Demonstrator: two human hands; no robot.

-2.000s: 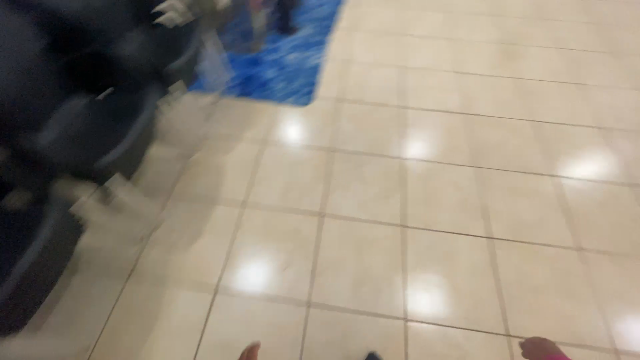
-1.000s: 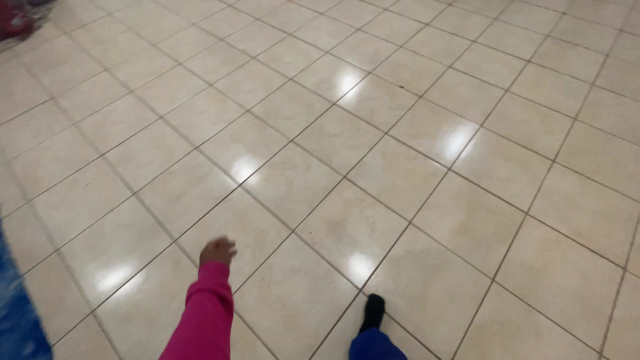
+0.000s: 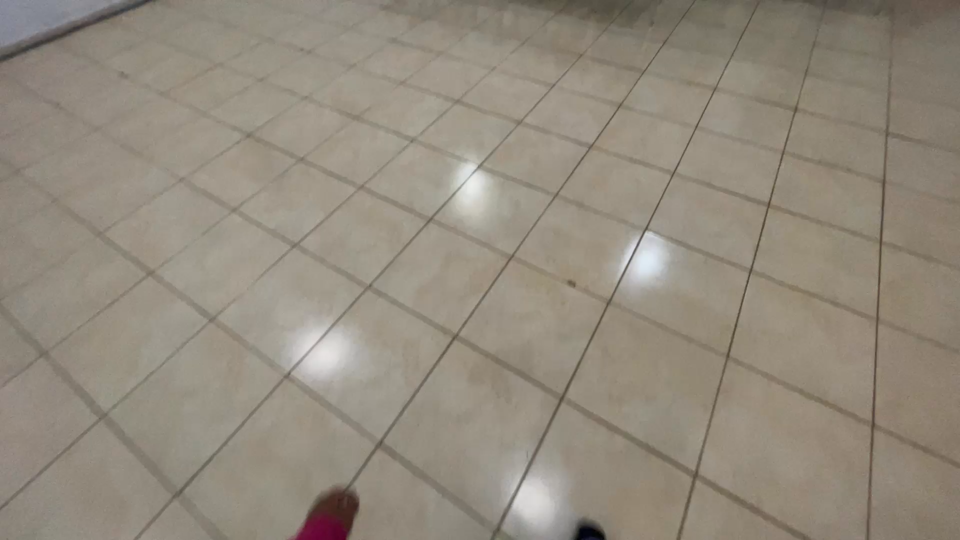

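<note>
Low in the head view, left of centre, my left hand (image 3: 337,505) reaches in from the bottom edge, out of a bright pink sleeve (image 3: 324,528). It is small and blurred, and its fingers cannot be made out; no object shows in it. It appears over the beige tiled floor (image 3: 495,360). My right hand is out of the frame. To the right of the left hand, the tip of a dark sock or shoe (image 3: 590,530) shows at the bottom edge.
Glossy tiles with darker grout lines reflect several lights. A small dark speck (image 3: 571,283) lies on a tile near the middle. A pale wall (image 3: 52,19) with a dark base edge stands at the top left. The floor darkens along the top.
The view has swung away from the blue mat and dark chairs, which are out of frame. My left hand and pink sleeve show less than a second ago, lower in the frame.
</note>
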